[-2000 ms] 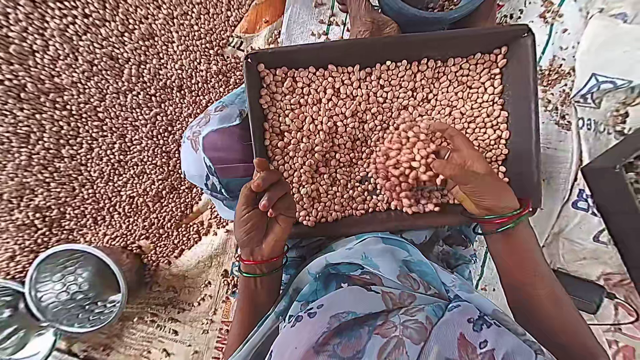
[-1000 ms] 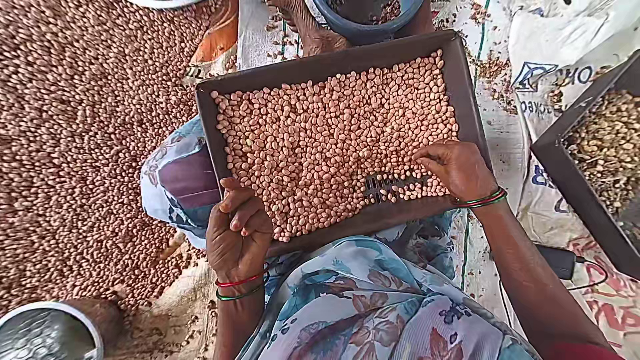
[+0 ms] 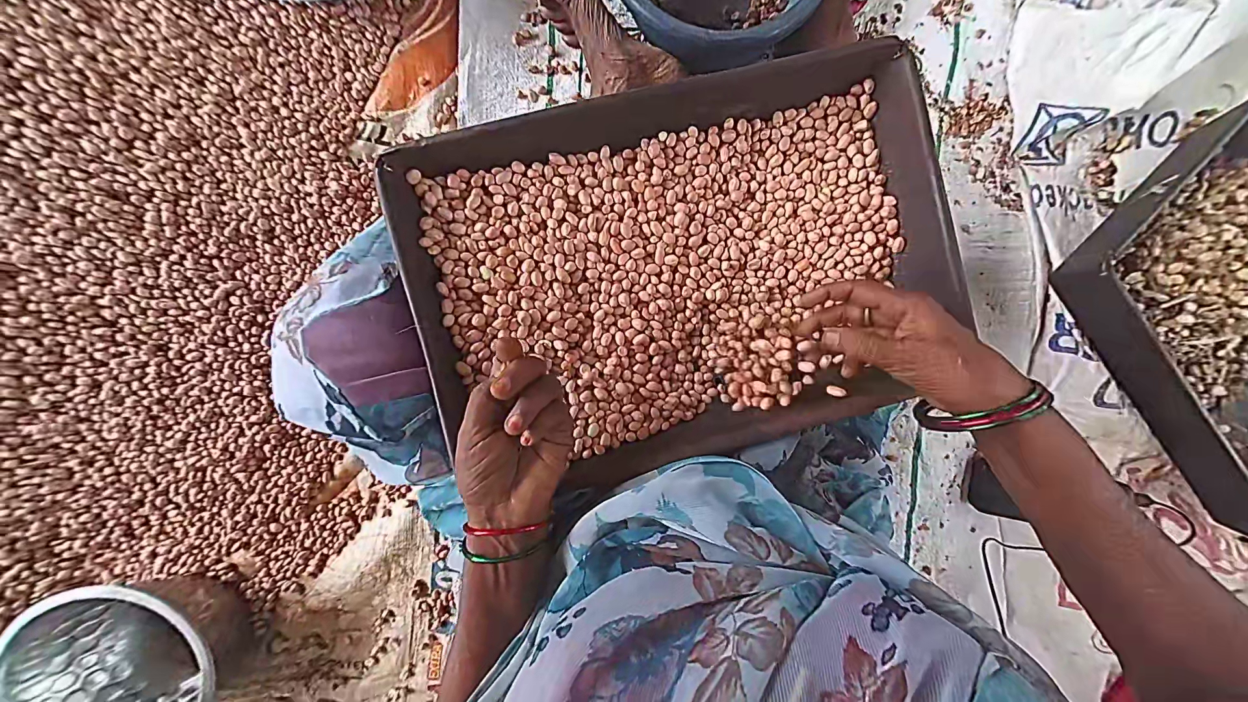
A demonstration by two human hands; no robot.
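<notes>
A dark rectangular tray (image 3: pixel 926 224) rests across my lap, slightly tilted in the view, covered in shelled peanuts (image 3: pixel 643 263). My right hand (image 3: pixel 892 336) is over the tray's lower right part, fingers apart and pointing left. Loose peanuts (image 3: pixel 765 361) tumble at its fingertips, blurred by motion. At the tray's lower left edge is my left hand (image 3: pixel 517 429), palm up with fingers curled; whether it holds something small is not clear.
A large spread of peanuts (image 3: pixel 175 273) covers the left side. A metal container (image 3: pixel 210 648) lies at the lower left. Another dark tray (image 3: pixel 1131 370) with mixed material is at right. A blue basin (image 3: pixel 721 39) and a foot (image 3: pixel 624 63) are beyond my tray, on woven sacks.
My right hand was low at the tray's right edge beside a bare patch; its fingers are now spread over moving peanuts. My left hand stays curled at the lower left edge.
</notes>
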